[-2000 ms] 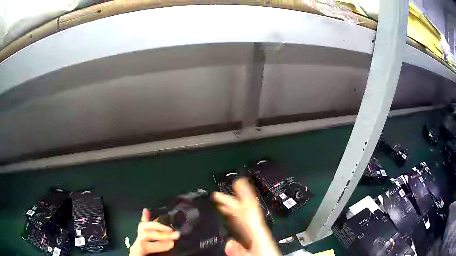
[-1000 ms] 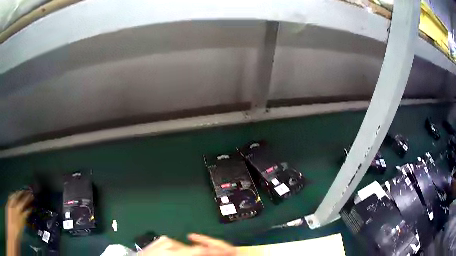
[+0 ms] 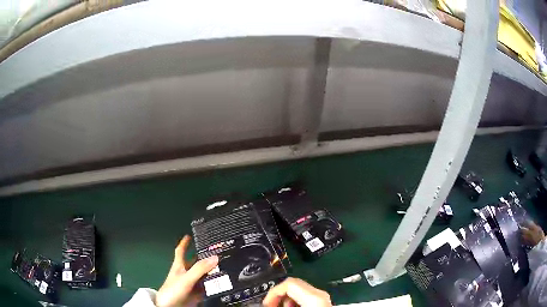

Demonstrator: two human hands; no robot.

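A black retail box (image 3: 234, 249) with a hang tab and a white barcode label stands in front of me, its printed face towards me. My left hand (image 3: 186, 273) holds its left side, thumb on the face near the label. My right hand (image 3: 297, 294) is at its lower right corner, cut off by the bottom edge; whether it grips the box is hard to tell. Another black box (image 3: 306, 222) lies on the green belt (image 3: 150, 210) just behind and to the right, and part of one more shows between them.
Two boxes, one upright-looking (image 3: 79, 249) and one tilted (image 3: 35, 271), lie at the left. A slanting post (image 3: 435, 156) stands at the right. Beyond it are fanned black cartons (image 3: 462, 270), a white card and another person's hand. A pale sheet (image 3: 378, 301) lies at the near edge.
My left hand has come from the far-left boxes to the centre and now holds a box. My right hand has moved right to its lower corner. The view has shifted slightly.
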